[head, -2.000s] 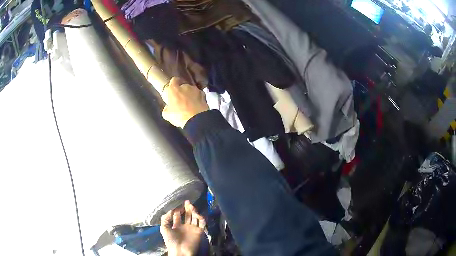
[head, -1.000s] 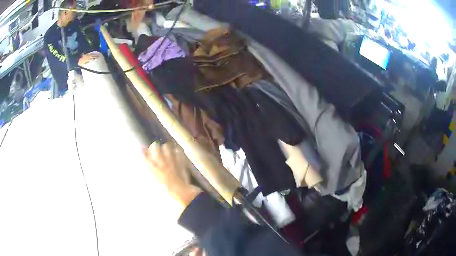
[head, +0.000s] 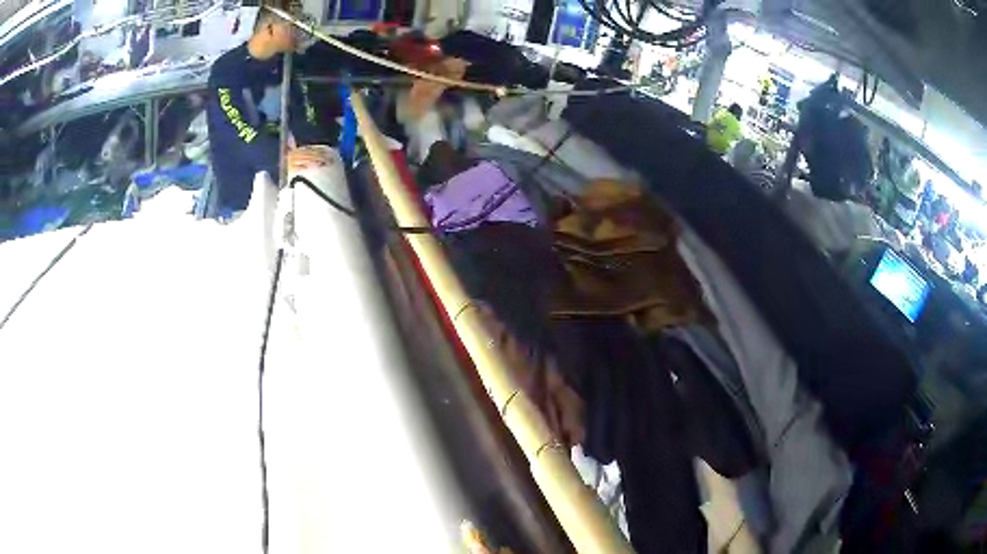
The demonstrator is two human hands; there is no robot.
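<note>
The thick cream fabric roll [head: 373,357] runs from the far end down to the bottom edge, blurred and very bright. Off-white cloth [head: 130,379] spreads left of it. A bamboo-like wooden pole [head: 492,368] lies along the roll's right side. Only a small blurred bit of a hand, seemingly my right hand [head: 474,538], shows at the bottom edge by the roll's right side. Its fingers and hold are cut off. My left hand is not in view.
A person [head: 244,119] in a dark top stands beyond the roll, a hand on its far end. A black cord [head: 263,400] hangs over the cloth. Right of the pole lie piled dark, brown, grey and purple fabrics [head: 482,197]. A lit screen [head: 900,284] stands far right.
The view has lifted and shifted, showing more of the far room. My right hand, earlier on the pole and then over the roll, has dropped almost out of view. My left hand has left the picture.
</note>
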